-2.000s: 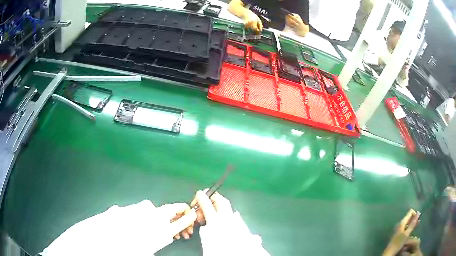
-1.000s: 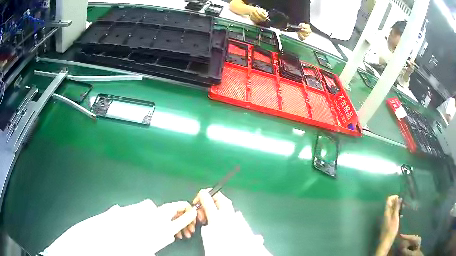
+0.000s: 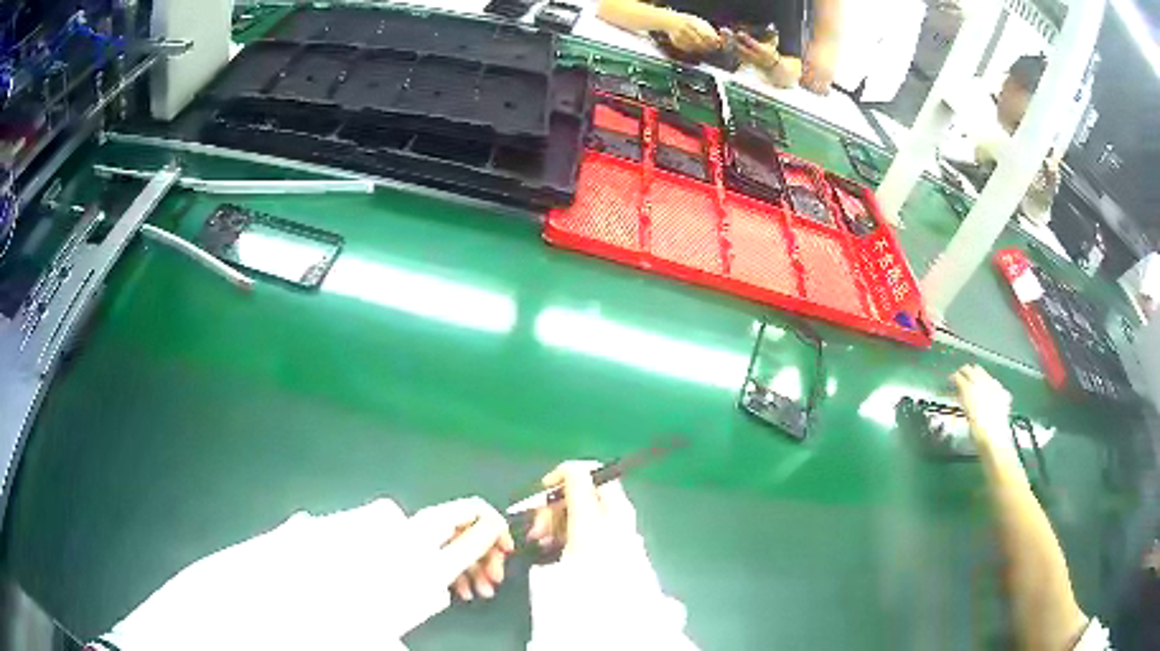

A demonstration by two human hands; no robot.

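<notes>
Slim dark tweezers (image 3: 613, 472) point up and to the right over the green belt; their far end is blurred. My right hand (image 3: 573, 504) holds them near the middle. My left hand (image 3: 475, 547) is beside it, with its fingers closed around the rear end. A black phone middle frame (image 3: 784, 382) lies upright on the belt to the right of my hands. Another frame (image 3: 274, 246) lies at the upper left. Whether the tweezer tips hold anything cannot be told.
A red tray (image 3: 681, 216) with black parts and stacked black blister trays (image 3: 394, 83) are beyond the belt. Pale guide strips (image 3: 274, 187) are at the left. Another person's hand (image 3: 982, 397) reaches over a frame at the right. Another person works at the top.
The frames on the belt have shifted left. My hands and the tweezers have moved slightly right and the tweezers lie flatter. The other person's hand at the right has reached further up the belt.
</notes>
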